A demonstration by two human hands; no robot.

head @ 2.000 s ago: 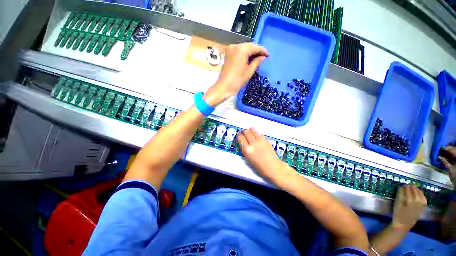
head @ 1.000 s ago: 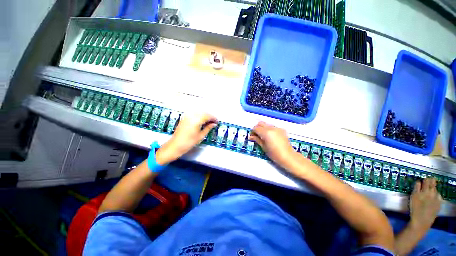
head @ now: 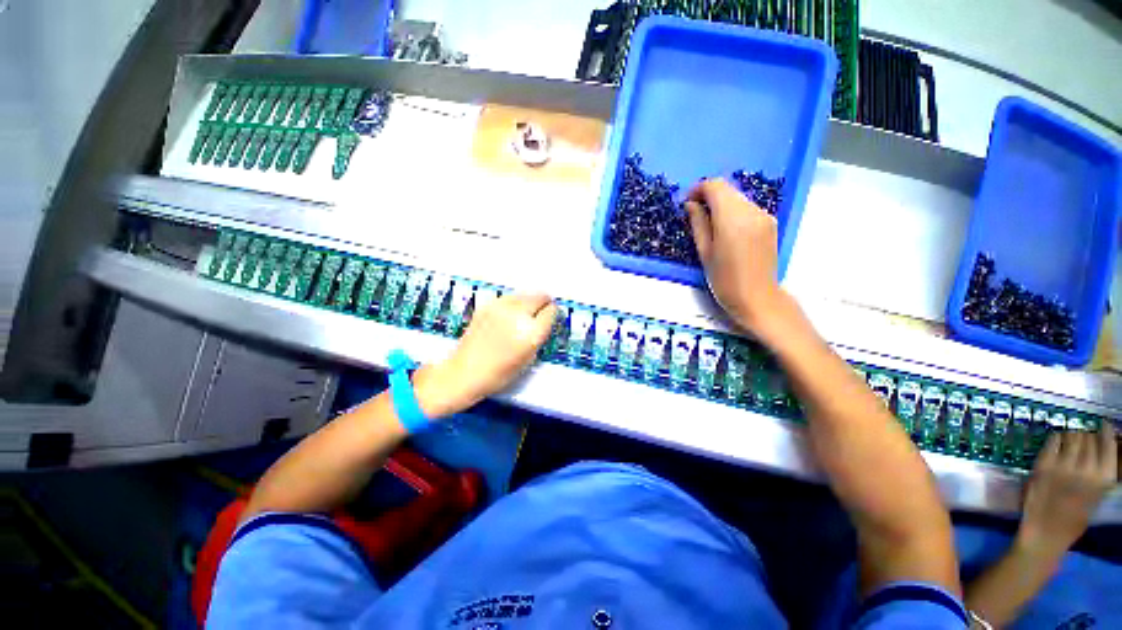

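Observation:
A long row of narrow green circuit boards (head: pixel 406 295) lies in the metal rail across my front. My left hand (head: pixel 505 345), with a bright blue wrist band, is over the row, thumb and fingertips together; whether a part is between them cannot be seen. My right hand (head: pixel 736 240) is in the blue bin (head: pixel 726 92), its fingertips at the heap of small dark components (head: pixel 652 222). What its fingertips hold is too small to tell.
Comb-like green board (head: pixel 277 123) and small dark parts (head: pixel 370 112) lie at left. A whitish ring (head: pixel 530 143) sits on a tan card (head: pixel 492 138). Panels and a black rack (head: pixel 888 89) stand behind the bin. Another bin (head: pixel 1046 209) and another person's hand (head: pixel 1068 486) are at right.
My right hand has gone from the board row up into the bin. My left hand came down from beside the bin to the row and remains there. The view has shifted slightly.

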